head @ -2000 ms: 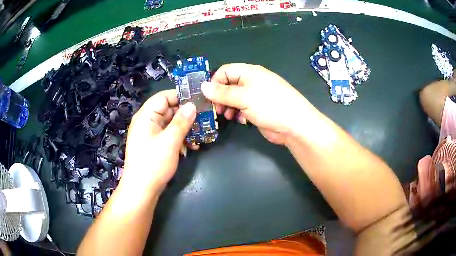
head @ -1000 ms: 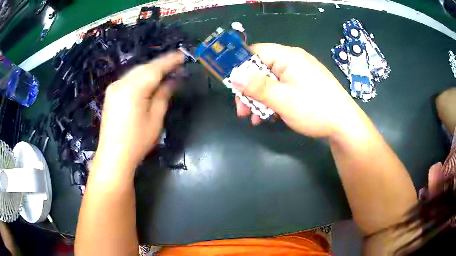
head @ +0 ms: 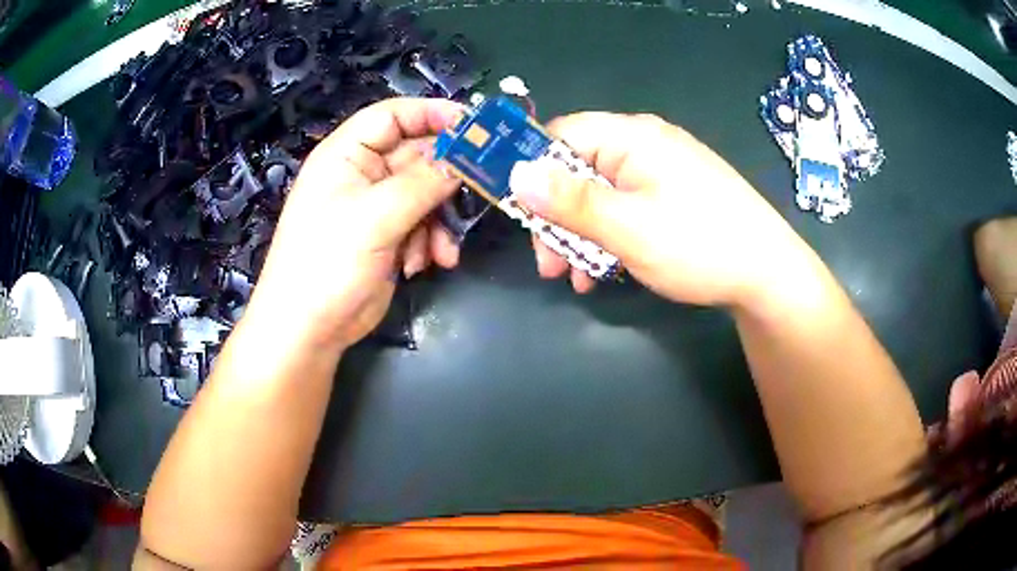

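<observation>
A phone mainboard (head: 499,145), blue at its upper left end and white with rows of dark dots at its lower right end, is held tilted above the worktop. My right hand (head: 636,206) grips the white half, thumb on top. My left hand (head: 374,212) is at the blue end, its fingertips at the board's left edge. A black plastic bracket (head: 463,212) shows between my left fingers, below the board and partly hidden. A small round white part (head: 513,85) sticks out beyond the blue end.
A large tangled heap of black plastic brackets (head: 167,212) lies at left. A small stack of boards (head: 817,139) lies at right. A white fan (head: 50,368) and a blue-tinted bottle (head: 36,139) are at far left. Another person's arm (head: 996,262) shows at the right edge.
My left hand has moved from the heap to the board's blue end, with a black bracket now between its fingers. Earlier, both hands held the board upright with its other face showing.
</observation>
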